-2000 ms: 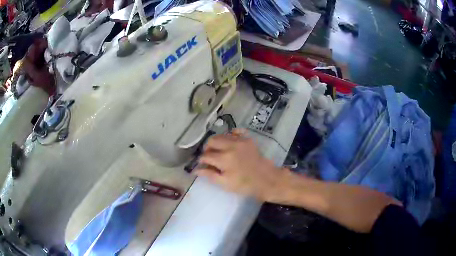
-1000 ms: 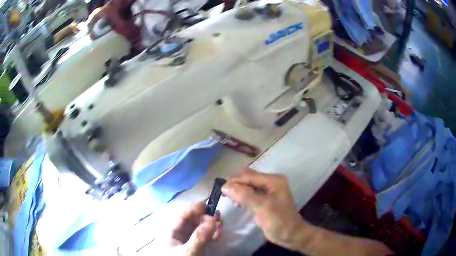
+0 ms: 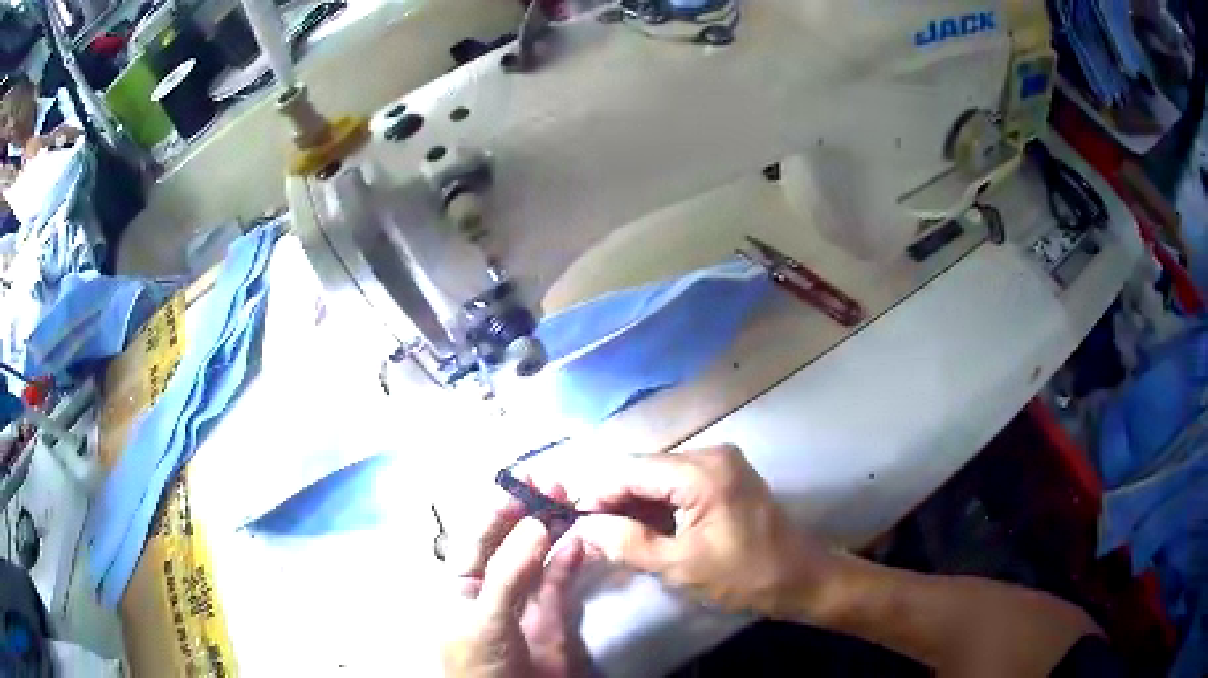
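Observation:
My left hand [image 3: 523,603] and my right hand [image 3: 696,530] are close together at the bottom centre. Their fingertips both hold a small dark woven label [image 3: 535,497], in front of the needle area. The presser foot and needle [image 3: 480,371] are under the sewing machine head [image 3: 636,146] in bright light. A light-blue cut panel [image 3: 649,344] lies on the machine bed right of the needle. Another blue piece [image 3: 322,501] lies left of my hands, partly washed out by glare. Red-handled snips [image 3: 811,285] lie on the bed beyond the panel, blades towards the cloth.
Long blue strips [image 3: 186,411] lie at the left over yellow tape [image 3: 186,583]. Blue pieces [image 3: 1166,464] are heaped at the right beside a red crate [image 3: 1080,464]. A dark label stack [image 3: 935,240] lies near the machine's right end.
The view has swung left towards the needle. My right hand has come from the machine's right end to my left hand. The dark label is now held lower and tilted, between both hands.

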